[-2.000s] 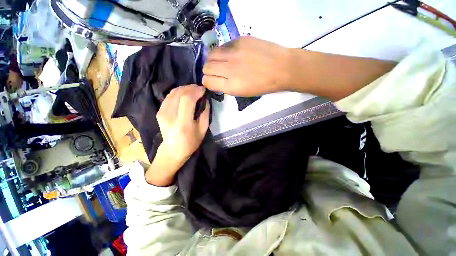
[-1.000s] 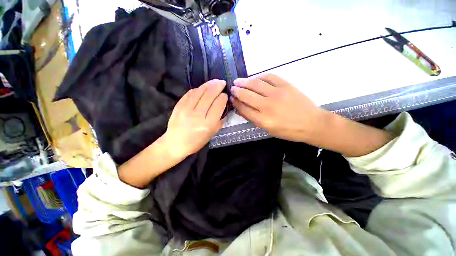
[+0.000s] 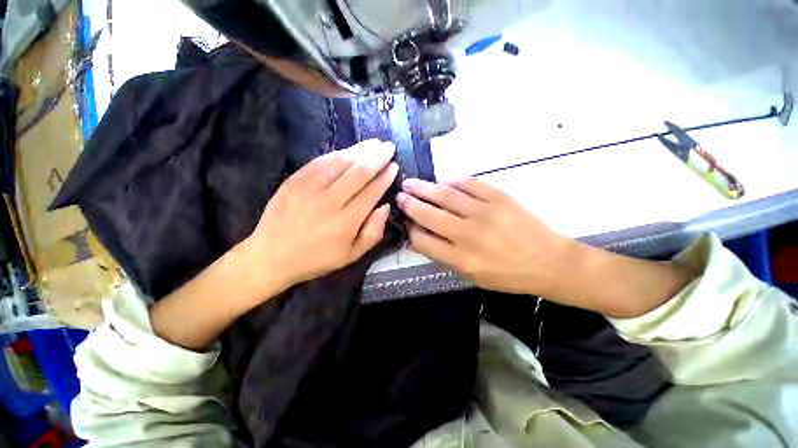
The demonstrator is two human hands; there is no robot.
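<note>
The dark garment cloth (image 3: 201,166) lies bunched on the table left of the needle and hangs down over my lap. A narrow dark zip strip (image 3: 404,144) runs from under the presser foot and needle area (image 3: 382,102) towards my fingers. My left hand (image 3: 325,210) presses flat on the cloth, fingertips at the strip's left side. My right hand (image 3: 481,229) holds the strip's near end and cloth edge from the right, fingertips almost touching the left ones. The fingertips hide the exact grip.
The sewing machine head (image 3: 324,44) hangs over the work. Thread snips (image 3: 703,162) lie on the right of the table beside a long thin dark cord (image 3: 569,154). A ruler band (image 3: 420,282) follows the front edge. Cardboard (image 3: 48,114) covers the table's left; blue crates (image 3: 61,363) stand below.
The view has shifted, so the machine head fills more of the top. Against the earliest frame, both hands have come down from the needle, and more of the strip shows. The snips came into view.
</note>
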